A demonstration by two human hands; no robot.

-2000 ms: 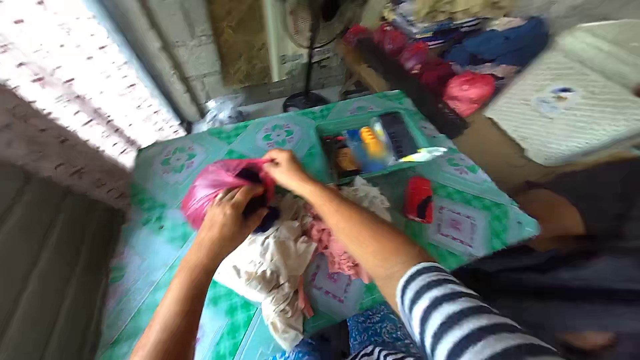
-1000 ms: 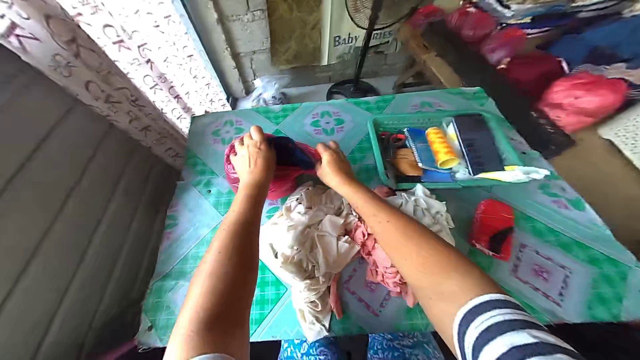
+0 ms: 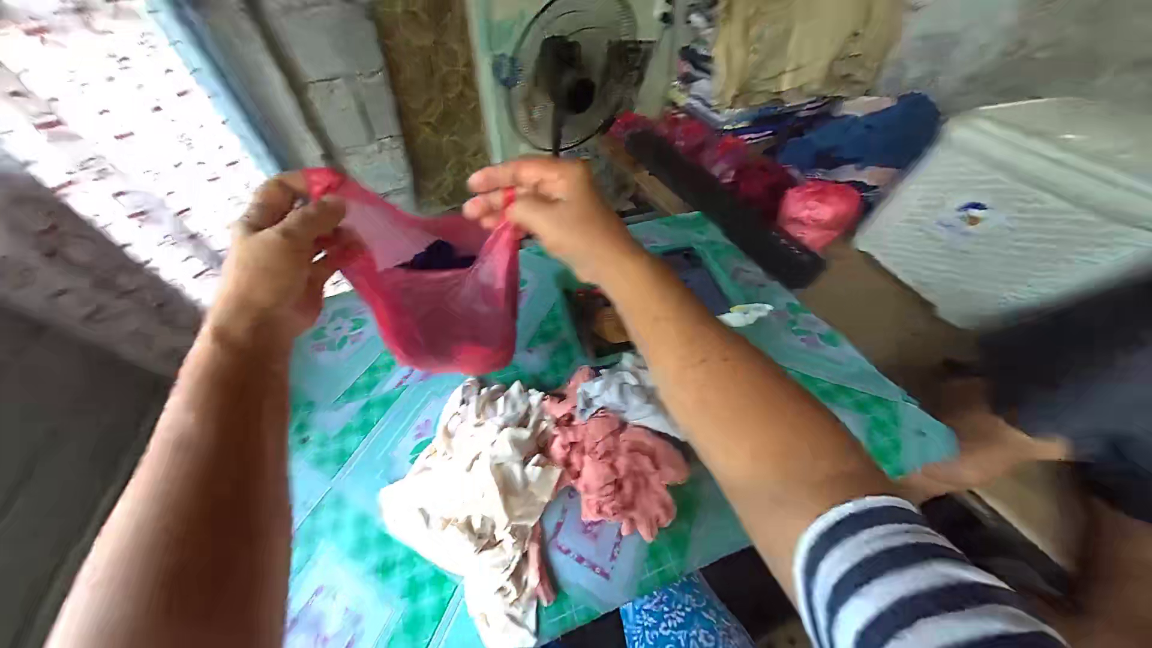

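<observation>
A pink-red plastic bag (image 3: pixel 441 315) hangs above the table by its two handles, with dark cloth (image 3: pixel 438 256) showing in its mouth. My left hand (image 3: pixel 283 238) grips one handle at the left, and my right hand (image 3: pixel 549 211) pinches the other. Below the bag, crumpled cream cloth (image 3: pixel 486 477) lies on the patterned green table cover (image 3: pixel 360 531). Pink cloth (image 3: pixel 621 459) and pale grey-white cloth (image 3: pixel 625 393) lie against its right side.
Behind my right forearm is a tray (image 3: pixel 589 324) of items, partly hidden. A standing fan (image 3: pixel 571 85), a dark beam (image 3: pixel 720 207), red bags (image 3: pixel 819 211) and a white container (image 3: pixel 1017 216) stand beyond. Another person's leg (image 3: pixel 1008 445) is at the right.
The pink-red bag, low at the table in the earlier frames, has been lifted and now hangs between my raised hands. The view has shifted and is blurred.
</observation>
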